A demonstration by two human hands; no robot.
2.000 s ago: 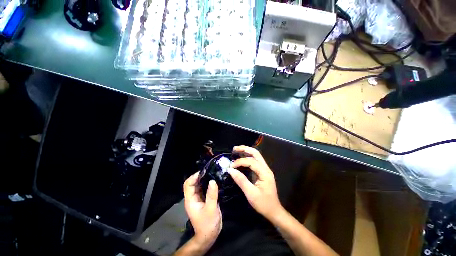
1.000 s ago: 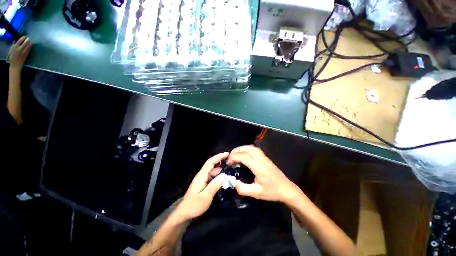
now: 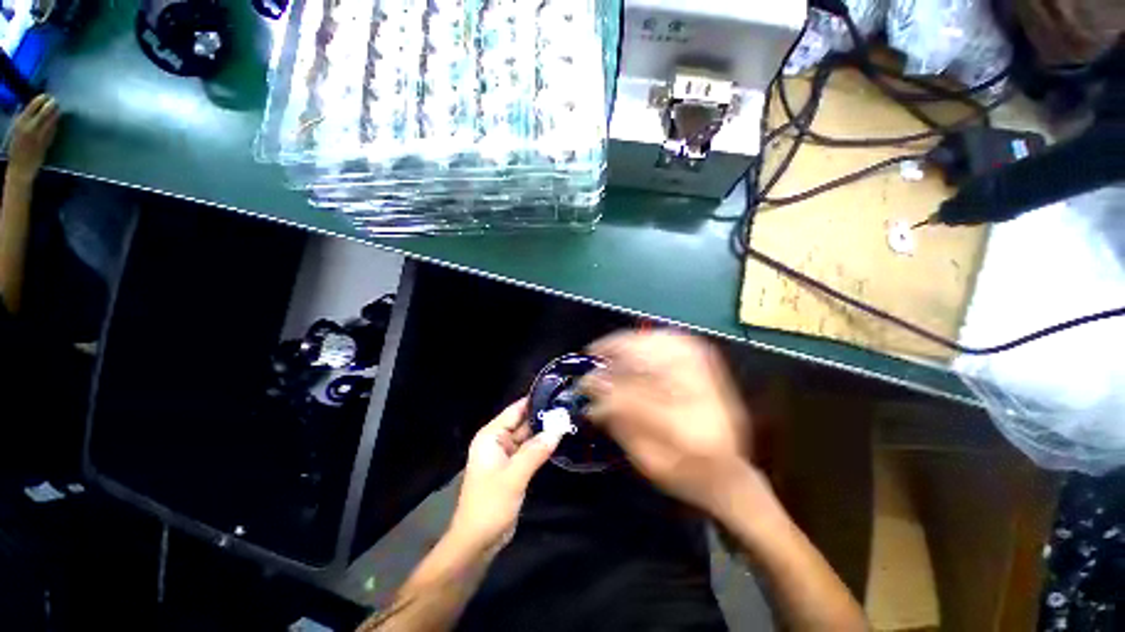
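My left hand (image 3: 496,475) grips the left side of a round black plastic housing (image 3: 590,452) over my lap, below the bench edge. A small silver-white motor (image 3: 558,422) sits in the housing by my left thumb. My right hand (image 3: 672,414) is motion-blurred over the housing's right side; whether its fingers hold anything cannot be told, and it hides that part of the housing.
Stacked clear blister trays (image 3: 444,185) and a white-grey screw feeder (image 3: 703,173) stand on the green bench (image 3: 543,266). A black screwdriver (image 3: 1024,185) points at a tan board (image 3: 814,235) with cords. A black crate (image 3: 380,426) holds housings. Another person's hand (image 3: 33,130) is at far left.
My right hand has lifted from its two-handed hold and blurred over the housing's right side, uncovering more of the housing. The screwdriver is back in view at right.
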